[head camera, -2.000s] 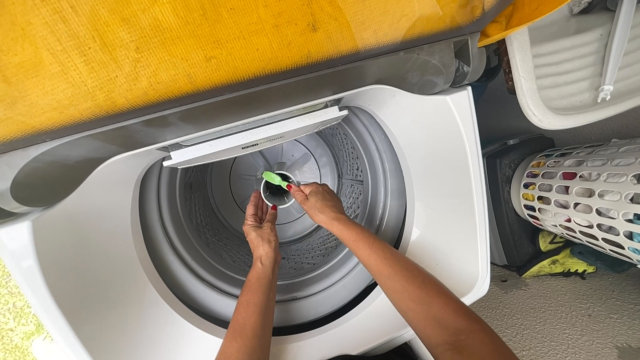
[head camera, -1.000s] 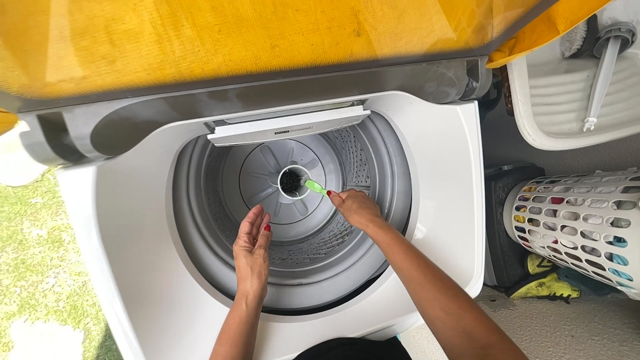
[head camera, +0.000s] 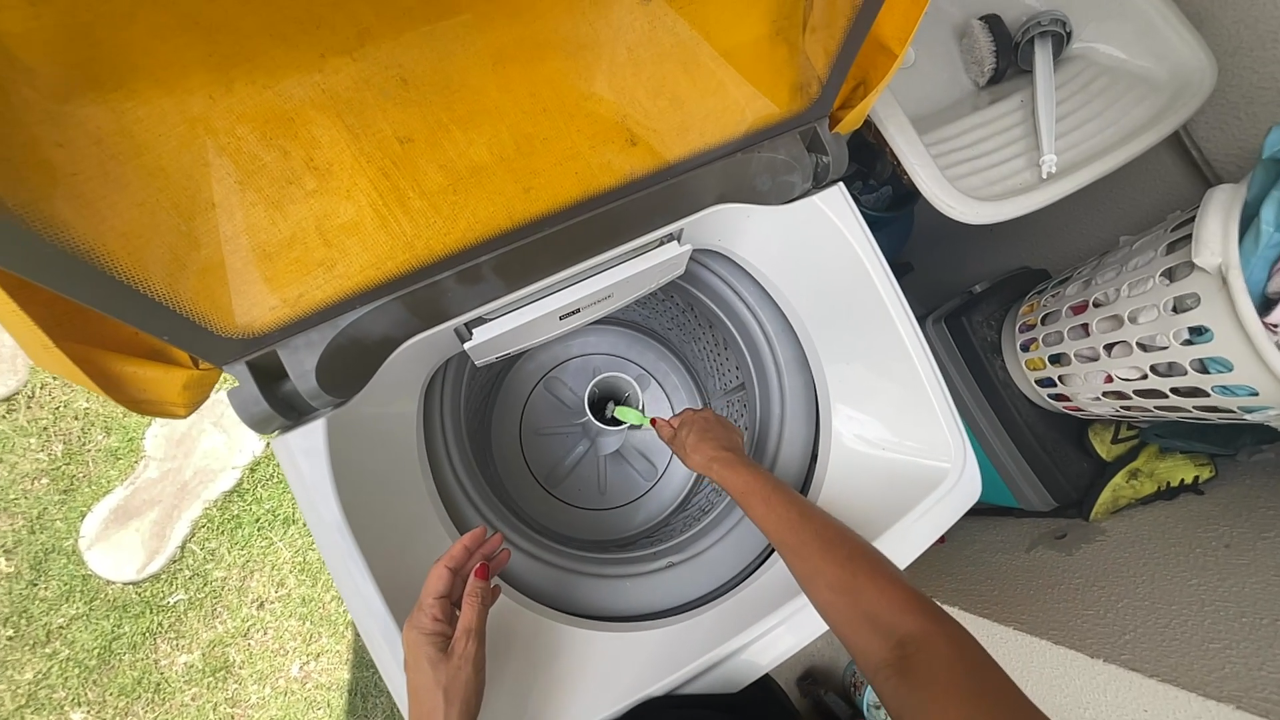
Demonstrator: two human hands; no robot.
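Note:
My right hand (head camera: 700,440) grips a small green-handled brush (head camera: 630,415), whose head is at the mouth of the white centre tube (head camera: 614,385) in the washing machine's drum. The tube rises from the grey agitator plate (head camera: 560,450), and its inside looks dark. My left hand (head camera: 455,600) holds nothing; its fingers are apart over the white front left rim of the top-loading washing machine (head camera: 870,400). Behind the drum opening, a white dispenser drawer (head camera: 580,305) juts out over the drum.
The raised lid (head camera: 450,140) stands at the back with yellow fabric behind it. At the right are a white laundry sink (head camera: 960,180) with a scrub brush (head camera: 988,50) and a grey-white plastic part (head camera: 1044,90), a perforated laundry basket (head camera: 1140,330) and yellow shoes (head camera: 1150,478).
My left hand has left the centre tube, where it was two seconds ago, and moved to the front left rim. The brush, beside the tube one second ago, is at its mouth. The view has shifted.

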